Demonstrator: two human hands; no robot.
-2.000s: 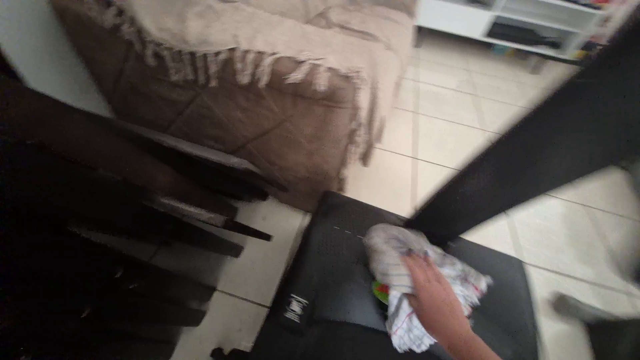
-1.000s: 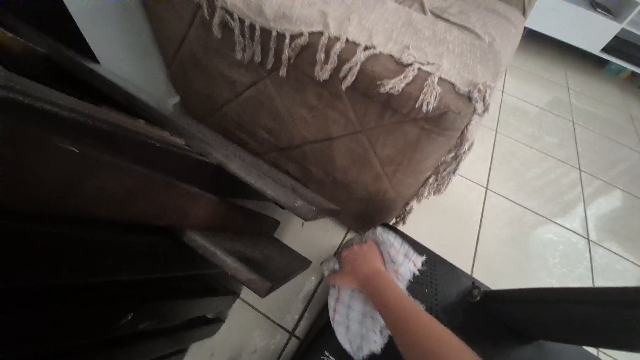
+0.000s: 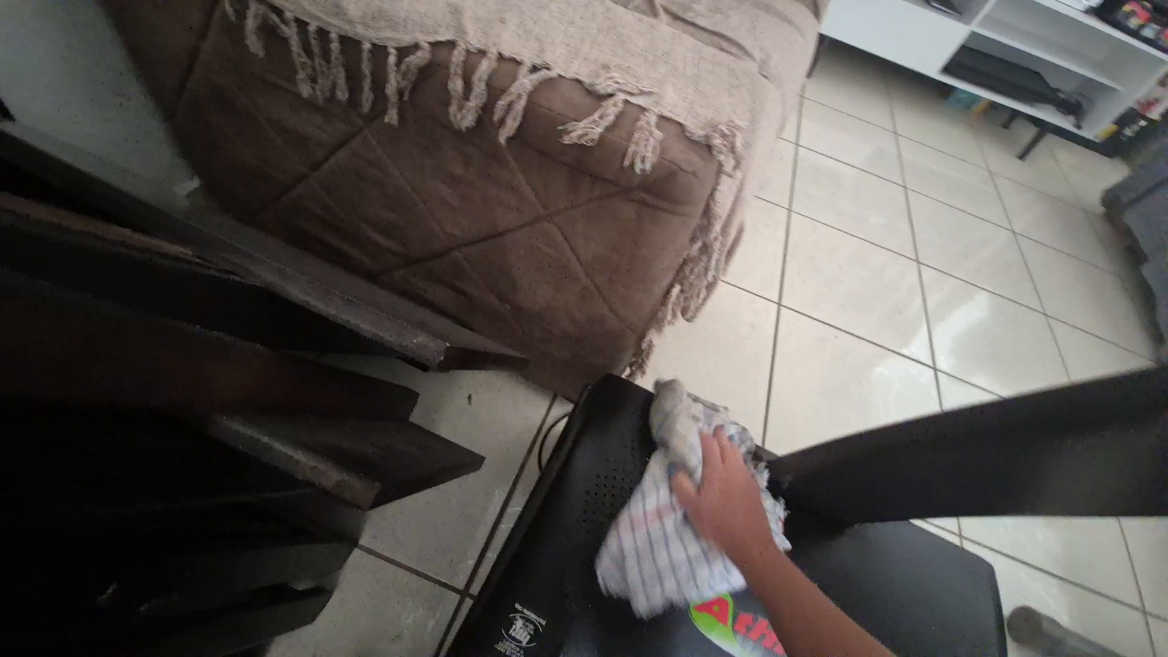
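My right hand (image 3: pixel 725 502) presses on a striped, checked cloth (image 3: pixel 671 547) with a frayed edge, its fingers spread over the bunched part. Under the cloth is a black plastic casing (image 3: pixel 912 566) with a patch of small round holes and white printing. A green and red sticker (image 3: pixel 730 625) on it shows partly beside my forearm. Just right of the cloth, a flat black upright (image 3: pixel 985 447) rises from the casing and runs off to the right. My left hand is out of view.
At left stand several dark slats or panels (image 3: pixel 301 456). Behind is a brown quilted sofa cover (image 3: pixel 511 237) under a fringed beige throw (image 3: pixel 547 36). Pale floor tiles (image 3: pixel 849 274) lead to a white shelf unit (image 3: pixel 912 36). A grey tube end (image 3: pixel 1049 630) lies at lower right.
One second ago my right hand was at the casing's far end with the cloth bunched in its fingers; now it lies flatter on the cloth beside the black upright. The view has shifted.
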